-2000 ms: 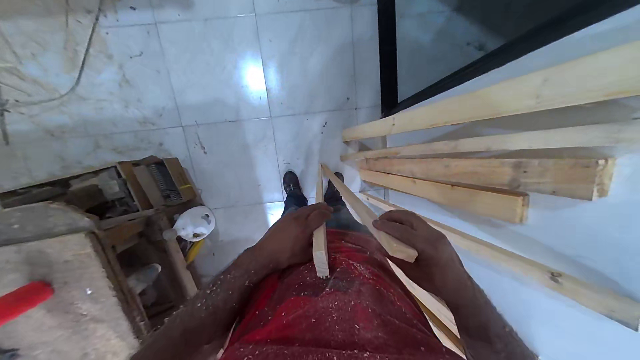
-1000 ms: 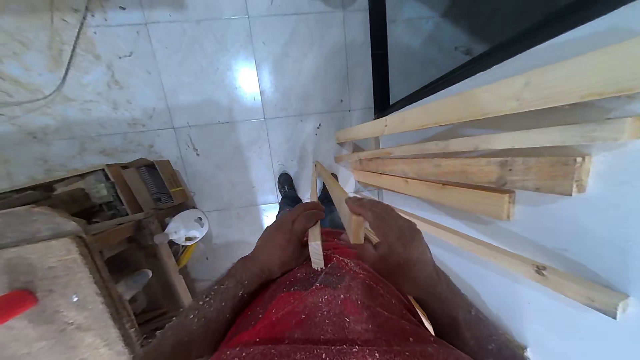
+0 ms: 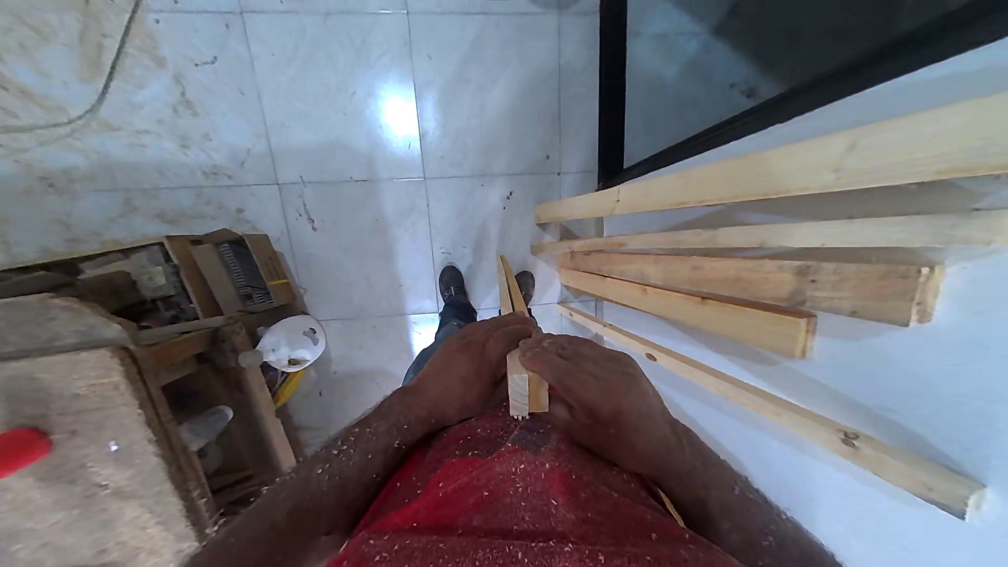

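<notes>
Two narrow wooden strips stand on end in front of my red shirt, pressed side by side at their top ends. My left hand (image 3: 475, 358) is wrapped around the left wooden strip (image 3: 518, 387), whose pale end grain faces up. Against it lies the right wooden strip (image 3: 539, 392), with my right hand (image 3: 598, 386) closed on it. Down toward the floor, the far ends of both strips reach between my shoes. Sawdust and shavings cling to my forearms and shirt.
Several wooden boards (image 3: 732, 287) lean at the white wall on the right, by a black-framed panel (image 3: 613, 94). At left are a worn bench top (image 3: 71, 441) with a red object (image 3: 22, 451), a wooden crate of scraps (image 3: 201, 276) and a white container (image 3: 293, 343).
The upper ends of the two strips, apart in the earlier frames, are now together. My right hand has moved left, close against my left hand.
</notes>
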